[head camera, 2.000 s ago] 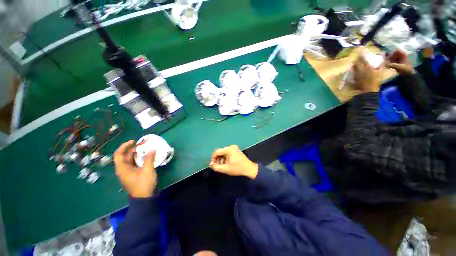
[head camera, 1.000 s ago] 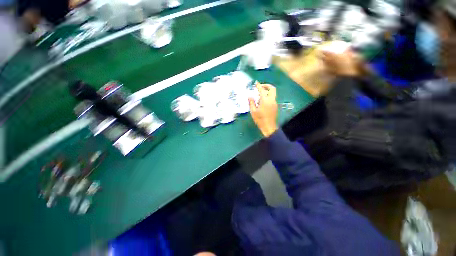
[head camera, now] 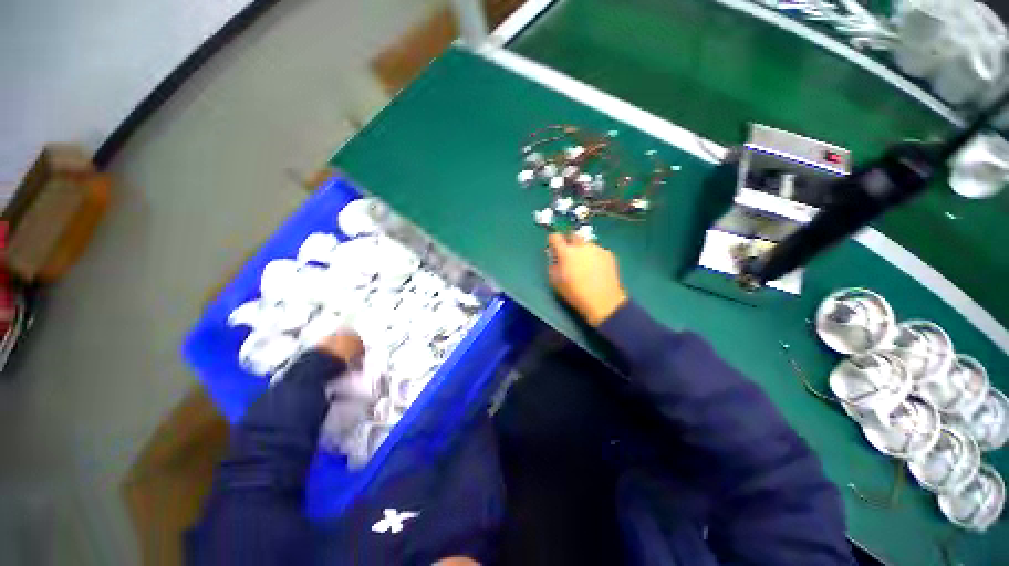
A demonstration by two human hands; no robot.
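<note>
My left hand is in the blue bin among heaped white housing parts. It is blurred, and its fingers are partly hidden, so I cannot tell whether it grips a part. My right hand is over the green bench at the near edge of the pile of small wired motors. Its fingertips touch or cover a small white-silver motor; whether it is gripped is unclear.
The screw feeder stands right of the motors, with the black screwdriver hanging over it. White round subassemblies with thin wires sit in rows at the right. A pale rail runs behind. A cardboard box is on the floor at far left.
The view has swung left, bringing the blue bin into sight. My right hand has left the subassembly rows for the motor pile. My left hand, unseen one second ago, is now in the bin.
</note>
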